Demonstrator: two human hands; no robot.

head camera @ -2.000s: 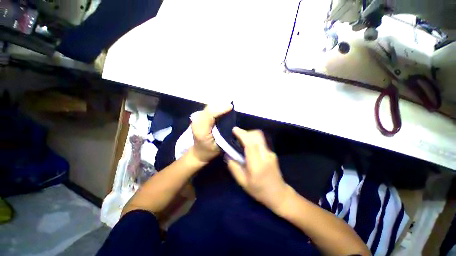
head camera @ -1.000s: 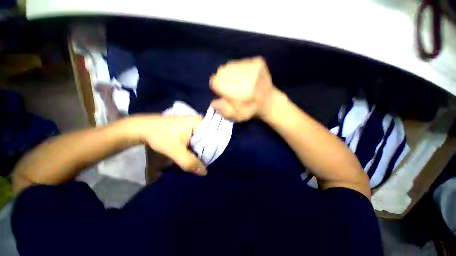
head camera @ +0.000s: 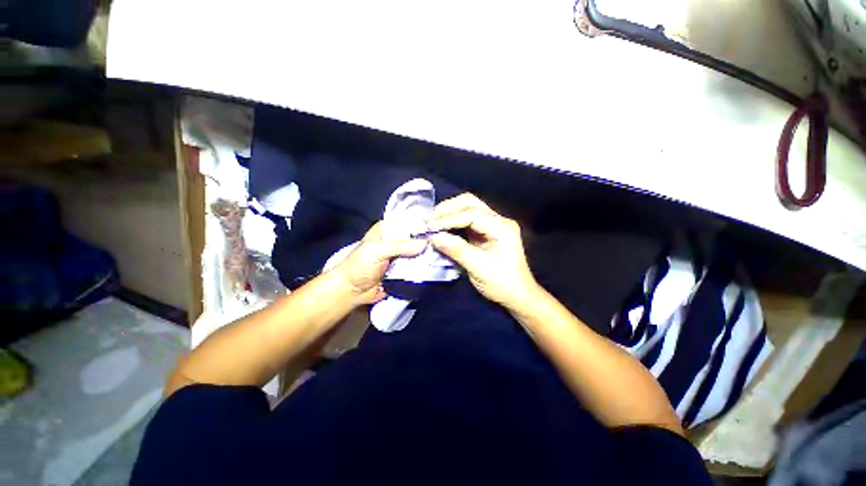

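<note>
A small white cloth piece [head camera: 410, 214], folded or looped with a dark part at its lower edge, is held above my lap, below the table's front edge. My left hand [head camera: 366, 266] grips it from the left. My right hand [head camera: 482, 249] pinches it from the right with thumb and forefinger. The fingertips of both hands nearly meet on the cloth. Which part of the garment it is, I cannot tell. Dark navy cloth [head camera: 332, 204] lies behind and left of my hands.
The white machine table [head camera: 380, 66] spans the top. A dark red scissor handle [head camera: 802, 157] lies at its right, beside the machine bed's dark edge. Striped navy and white cloth [head camera: 707, 332] hangs in the right compartment. A wooden compartment with white lining [head camera: 223, 228] is at left.
The view has tilted back up, showing more table. My right hand has opened from a fist-like hold to a fingertip pinch. The white cloth has been turned and raised between both hands.
</note>
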